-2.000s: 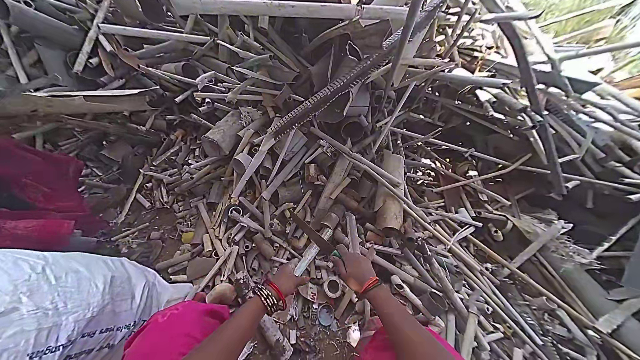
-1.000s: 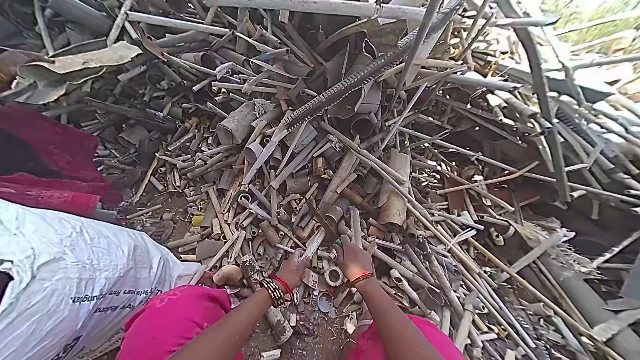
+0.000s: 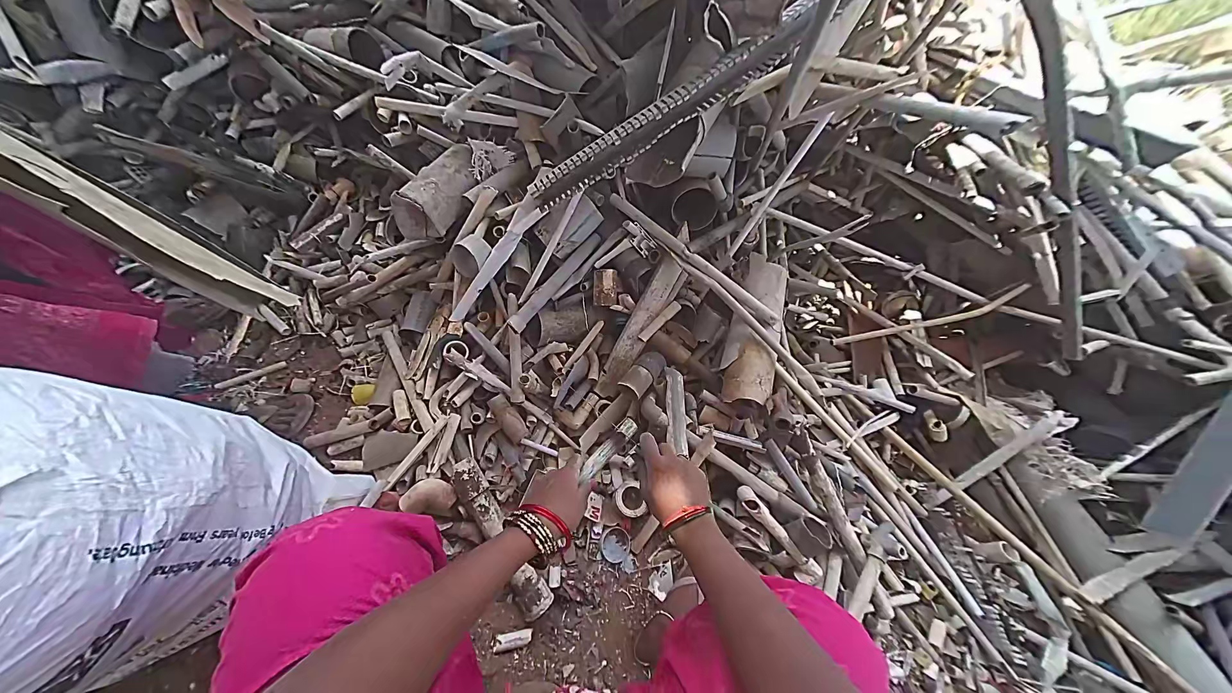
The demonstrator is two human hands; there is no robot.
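Observation:
My left hand [image 3: 558, 500], with bangles at the wrist, is closed around the lower end of a short, pale, worn pipe piece [image 3: 608, 452] that slants up to the right. Just right of it is my right hand [image 3: 674, 481], its fingers curled beside the piece's upper end. A grey strip [image 3: 677, 412] stands close behind the right fingers; whether they hold anything is hidden. Below and between the hands lie a pale ring of pipe [image 3: 630, 500] and a round metallic-looking piece [image 3: 615, 545].
A large heap of scrap pipes and strips rises ahead, with a ribbed dark strip [image 3: 664, 111] across it. A white woven sack [image 3: 164, 520] bearing print lies at left. Beyond it are pink cloth [image 3: 72, 318] and a long flat scrap piece [image 3: 144, 226]. Long thin rods [image 3: 866, 443] slant at right.
The dark flat bar seen between my hands two seconds ago is no longer plain. The long flat scrap at left now slants down beside the pink cloth. My hands remain close together.

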